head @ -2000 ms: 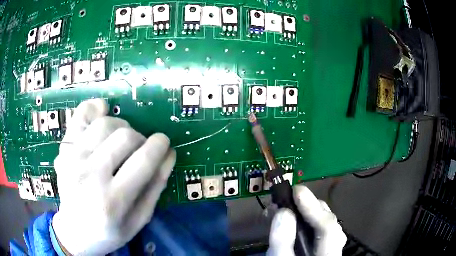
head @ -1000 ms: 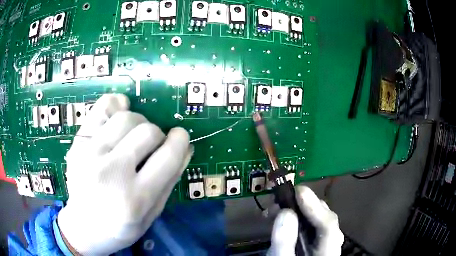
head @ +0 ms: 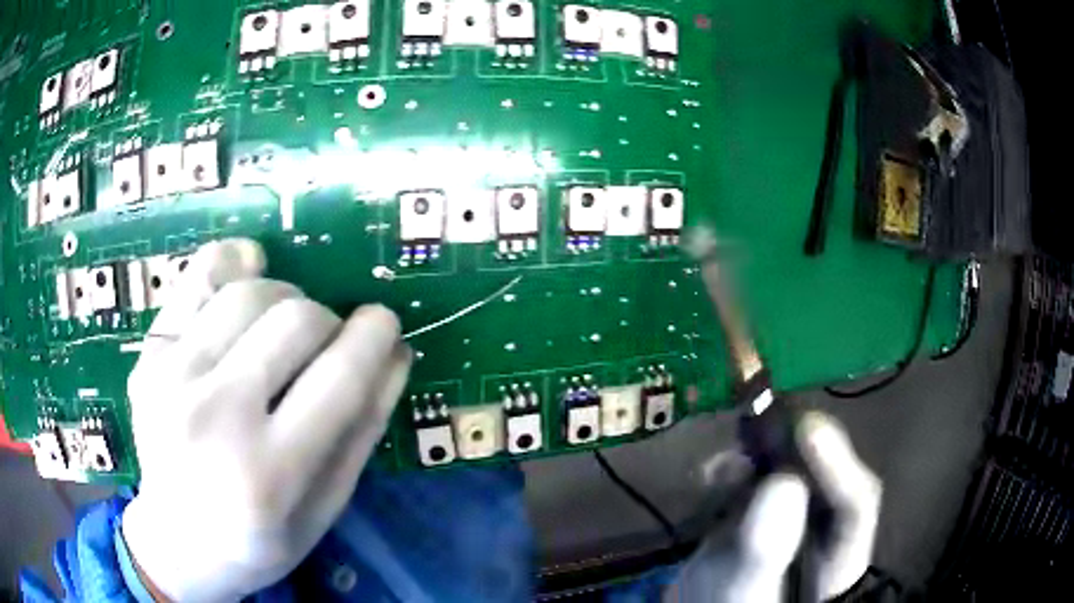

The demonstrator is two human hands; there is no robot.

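Note:
The green circuit board [head: 554,324] lies in front of me with rows of black-and-white power transistors [head: 585,210]. My left hand [head: 253,412], in a white glove, pinches thin solder wire [head: 465,310]; its free end rests over or just above the board's middle. My right hand [head: 801,507], gloved and blurred, holds the soldering iron [head: 742,342] by its dark handle. The blurred iron tip is right of the middle transistor row, apart from the wire. Whether the tip touches the board cannot be told.
The iron stand with a yellowish sponge [head: 902,198] is at the upper right. A flat black stick [head: 829,165] lies left of it. A black cord [head: 636,495] hangs below the board's edge. A dark rack [head: 1042,436] is at the far right, and a red edge shows at left.
The iron has moved right, away from the transistor legs and the wire end. The wire stays in my left hand. The whole view has shifted slightly.

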